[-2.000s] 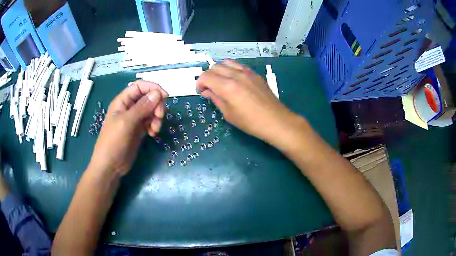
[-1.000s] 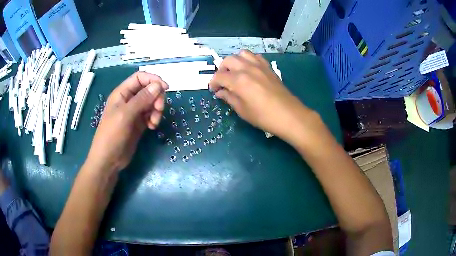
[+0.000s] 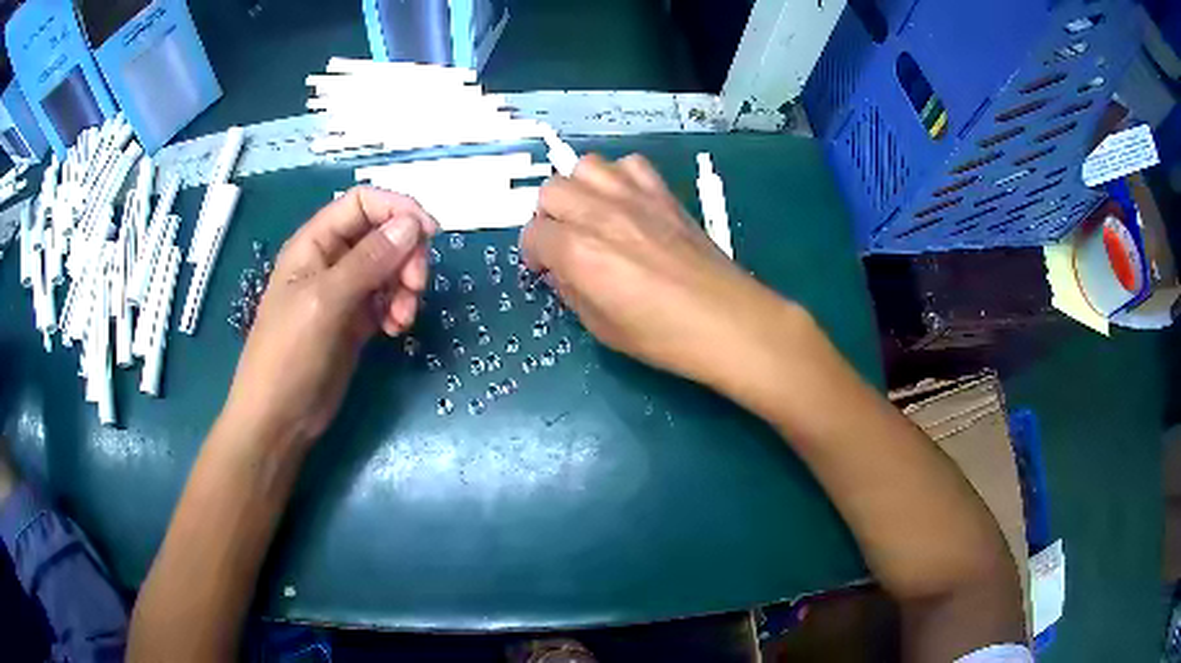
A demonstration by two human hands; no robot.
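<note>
Several tiny shiny rings or clips [image 3: 477, 365] lie scattered on the dark green tabletop between and below my hands. My left hand [image 3: 352, 266] is raised left of them with thumb and forefinger tips together; whether something tiny is pinched there cannot be told. My right hand [image 3: 589, 240] is at the upper right of the rings, palm down with fingers bent; its fingertips are partly hidden. A darker heap of small fittings [image 3: 249, 301] lies just left of my left hand. White plastic tubes [image 3: 453, 192] lie in stacks behind my hands.
Loose white tubes [image 3: 130, 292] form a messy pile at left; a few more [image 3: 715, 207] lie at right. Light blue boxes [image 3: 158, 80] and a pale rail [image 3: 622, 112] are behind. A blue crate [image 3: 958, 168], tape roll [image 3: 1111, 259] and carton [image 3: 956, 408] are at right. Another person's sleeve [image 3: 58, 557] shows at lower left.
My right hand moved a little right, then back left and slightly down to the upper right edge of the scattered rings. My left hand has hardly moved.
</note>
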